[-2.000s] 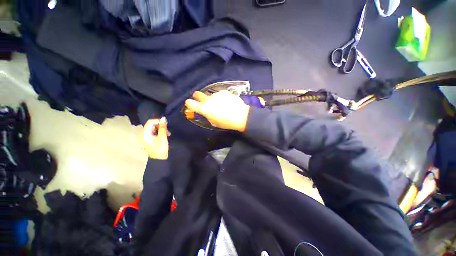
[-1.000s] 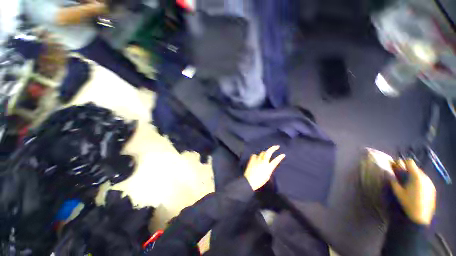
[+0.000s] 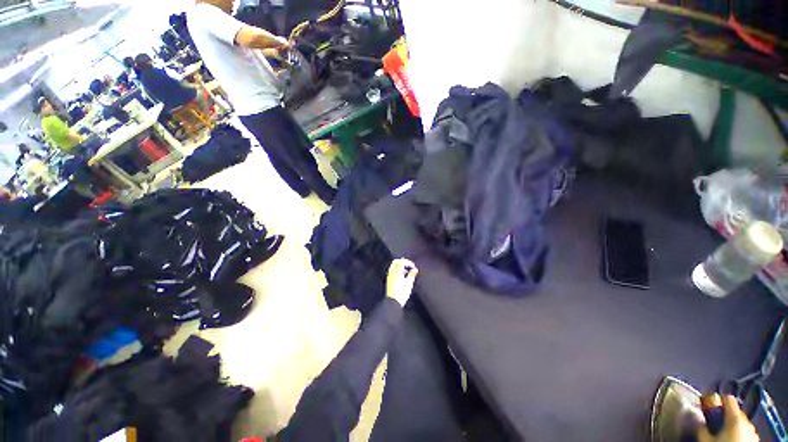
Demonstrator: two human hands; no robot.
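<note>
A steam iron (image 3: 678, 409) with a silver pointed soleplate is at the lower right of the dark pressing table (image 3: 553, 354). My right hand (image 3: 734, 423) is on its handle, partly cut off by the bottom edge. My left hand (image 3: 402, 280) is at the table's left edge, beside dark navy cloth (image 3: 352, 233) hanging over the side; its fingers are curled, and whether they grip cloth is unclear. A heap of navy and dark grey garment pieces (image 3: 514, 190) lies at the table's far side.
A phone (image 3: 626, 250), a bottle (image 3: 737, 259), a plastic bag (image 3: 747, 200) and shears (image 3: 767, 371) lie to the right. Black piles with white strips (image 3: 186, 250) cover the floor at left. A standing person (image 3: 246, 82) is beyond, at a green-edged table (image 3: 359, 116).
The view has swung up and left. The iron has moved off the cloth to the table's right side with my right hand. The navy piece no longer lies on the near table; my left hand is at the left edge.
</note>
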